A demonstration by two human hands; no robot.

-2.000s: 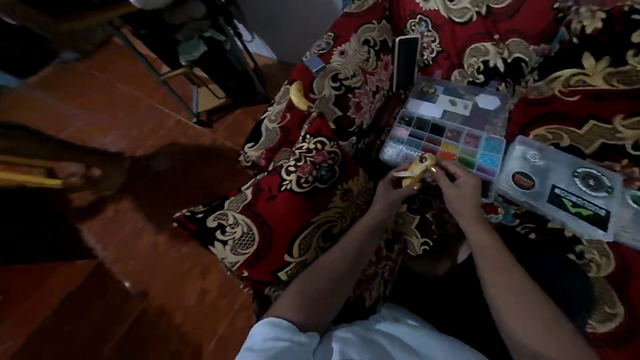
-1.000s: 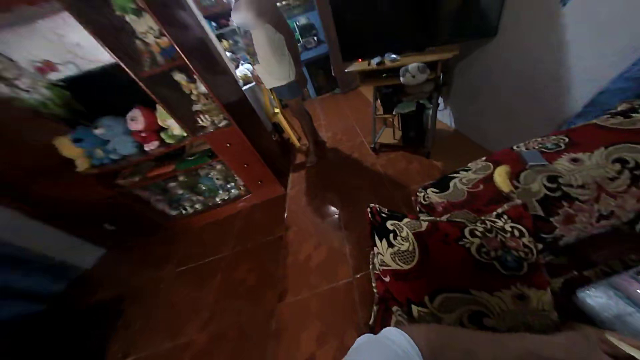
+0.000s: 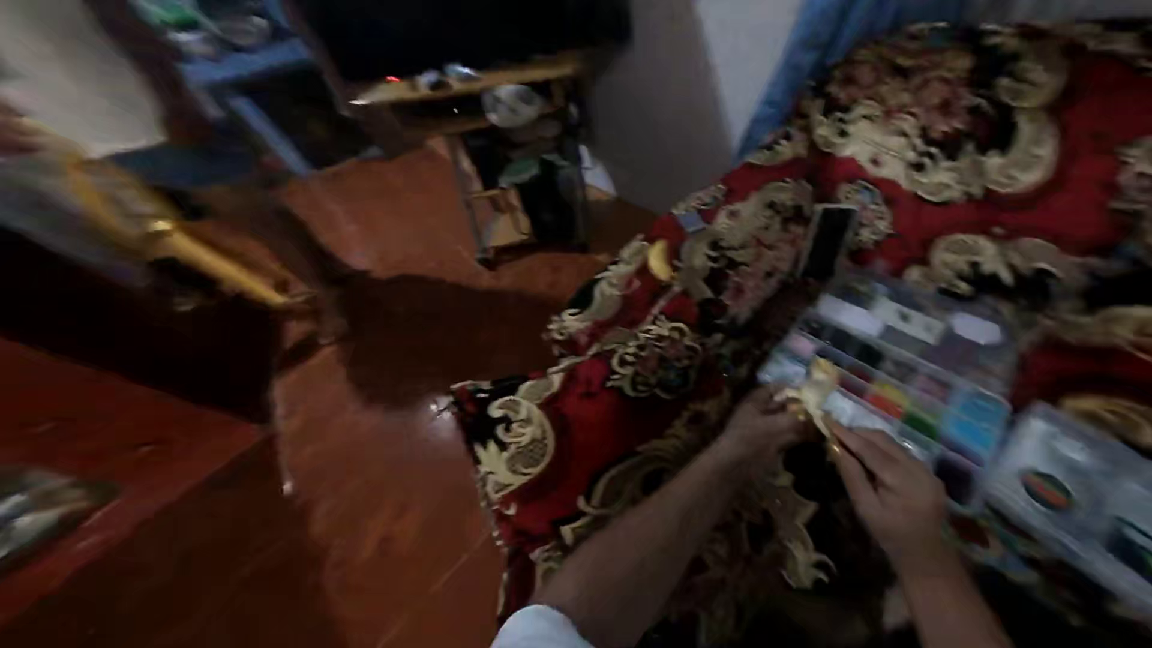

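Note:
My left hand [image 3: 765, 423] and my right hand [image 3: 886, 481] meet around a small pale-yellow object [image 3: 817, 387], which blur keeps me from naming surely. The fingers of both hands grip it from either side. Just beyond them lies an opened clear plastic compartment box [image 3: 931, 396] with small colourful contents, which look like beads; pale labels or cards rest in its lid part. Right of my right hand is a second clear plastic case [image 3: 1075, 495] with round and dark stickers. All of this is on a red, black and gold patterned sofa cover [image 3: 576, 441].
A mobile phone [image 3: 828, 241] leans behind the box. A yellow banana-like object [image 3: 660, 260] lies on the sofa arm. Beyond stands a wheeled wooden stand [image 3: 490, 99] below a dark television screen [image 3: 459, 31]. A person [image 3: 81, 81] stands at the left beside something yellow.
The view has swung back from the room to the sofa. My hands, out of view or barely at the edge a second ago, show again. Two seconds ago they also held a yellowish object.

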